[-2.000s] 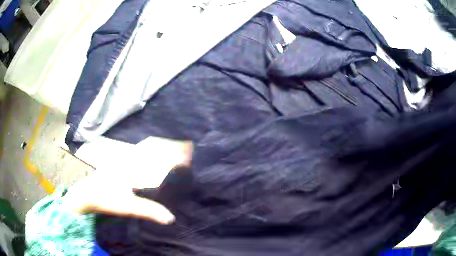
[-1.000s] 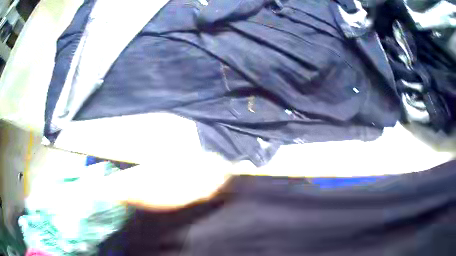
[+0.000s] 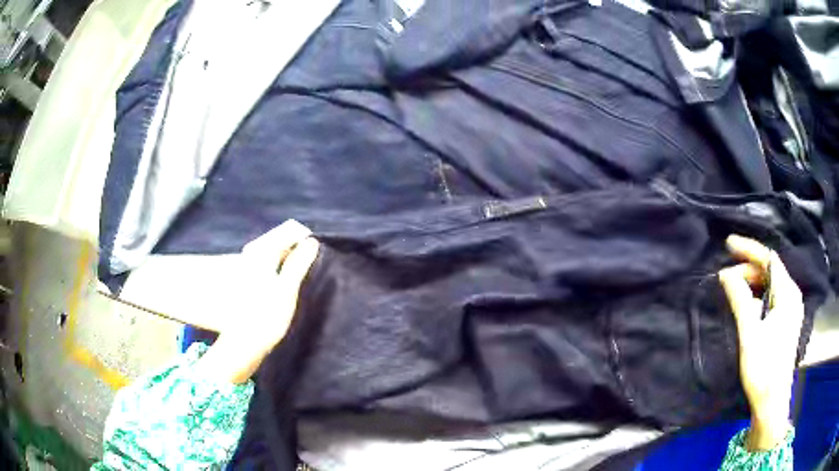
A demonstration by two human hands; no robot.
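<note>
A dark navy denim garment [image 3: 414, 313] is stretched across the near edge of the table, its pale inner side showing along the bottom. My left hand [image 3: 281, 285] pinches its upper left edge between thumb and fingers. My right hand [image 3: 765, 308] is at its right part, fingers bent on the cloth, with a small dark tool, perhaps snips [image 3: 768, 296], partly hidden in it. Stitch lines run down the cloth near my right hand. The garment's lower part is cut off by the picture's edge.
More navy garments [image 3: 304, 156] with pale insides lie heaped behind. A cream bin [image 3: 55, 156] stands beyond at the left. Blue plastic [image 3: 708, 451] shows below the table's edge at the lower right. The floor [image 3: 46, 304] at the left has a yellow line.
The near garment has come up over the table edge and is now spread between my hands. My right hand has come into view. My left hand has moved left and up, holding the cloth.
</note>
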